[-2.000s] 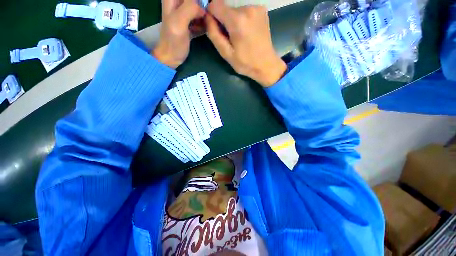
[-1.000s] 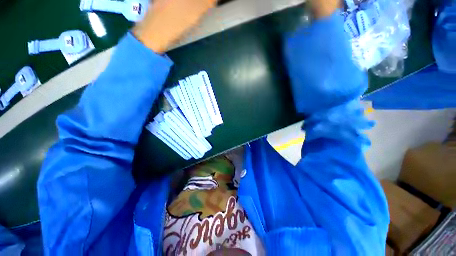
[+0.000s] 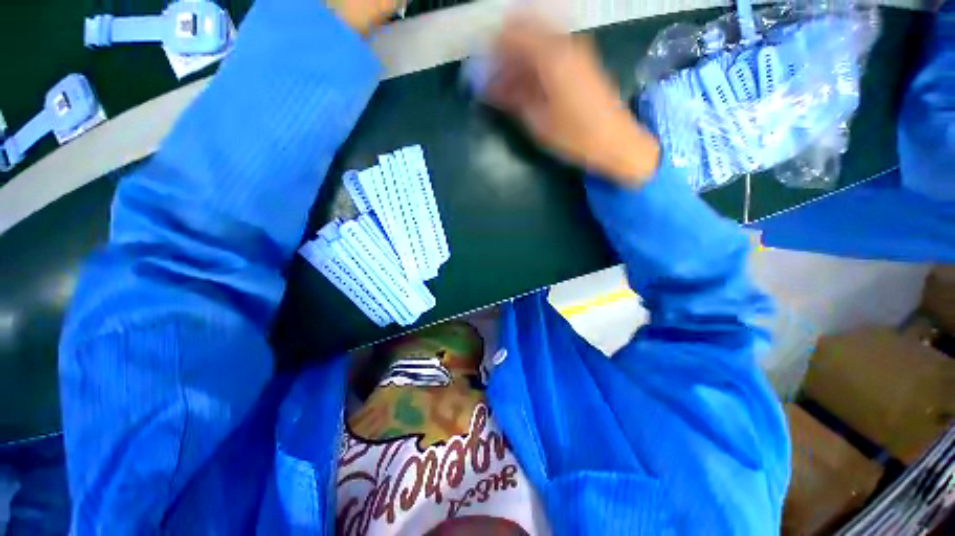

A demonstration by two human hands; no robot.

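My right hand is blurred above the dark green worktop. A pale bluish blur shows at its fingertips; whether it is a held piece cannot be told. My left hand is cut off by the top edge, with only its wrist side showing, so its fingers are hidden. A fanned pile of light blue watch straps lies in front of me, between my forearms. Part-assembled watches lie at the upper left on paper slips; another watch lies lower left.
A clear plastic bag with many light blue straps lies at the right. The pale belt rail curves between the worktop and the green conveyor. Brown cartons stand on the floor at lower right. A blue sleeve shows at the right edge.
My right hand has come back from the top edge near the bag toward the middle. My left hand has moved further out at the top. The watches at upper left have shifted position.
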